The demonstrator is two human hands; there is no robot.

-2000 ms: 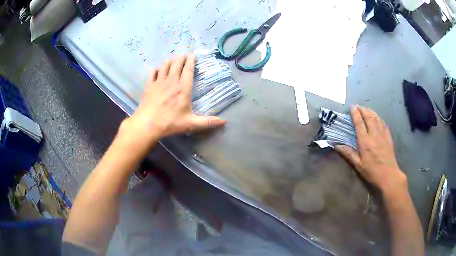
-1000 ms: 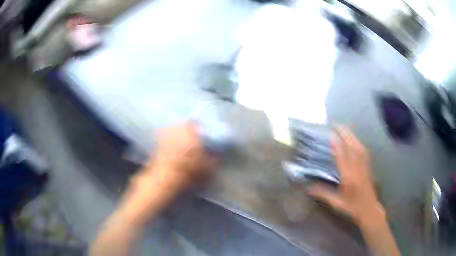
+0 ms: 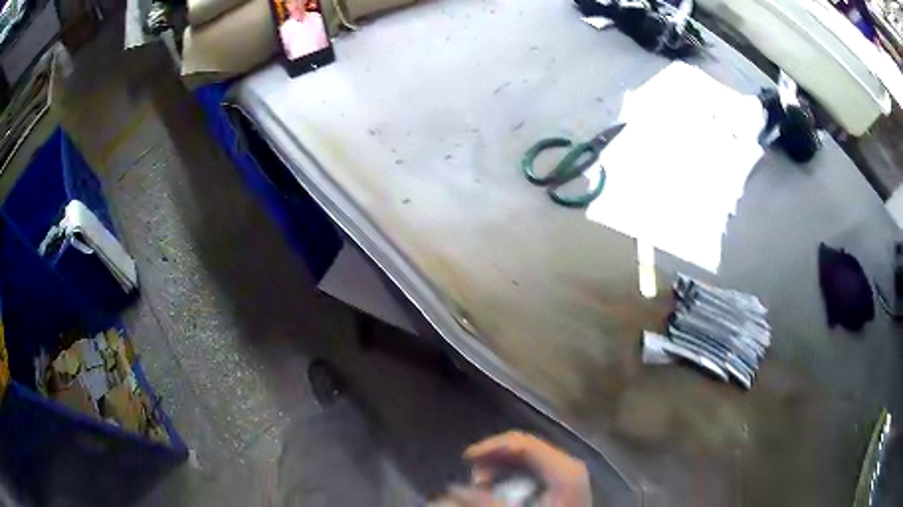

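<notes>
A fanned pile of white-grey cut strips with dark edges (image 3: 721,332) lies on the table at the right, no hand on it. My right hand (image 3: 533,467) is low at the bottom edge, in front of the table rim, fingers curled around a small white-grey bundle (image 3: 515,487), mostly hidden and cut off. Blurred fingers, seemingly of my left hand (image 3: 463,497), show beside it at the bottom edge; their hold cannot be made out.
Green-handled scissors (image 3: 574,170) lie beside white paper sheets (image 3: 683,163). A purple-black scrap (image 3: 845,287) lies at right, black bundles (image 3: 792,124) at the far edge. A smartphone (image 3: 302,35) leans on beige rolls (image 3: 226,38). Blue crates (image 3: 59,297) stand on the floor at left.
The left strip stack has left the table. My right hand has let go of the right pile, and the hands are now together at the bottom edge. The view has shifted left.
</notes>
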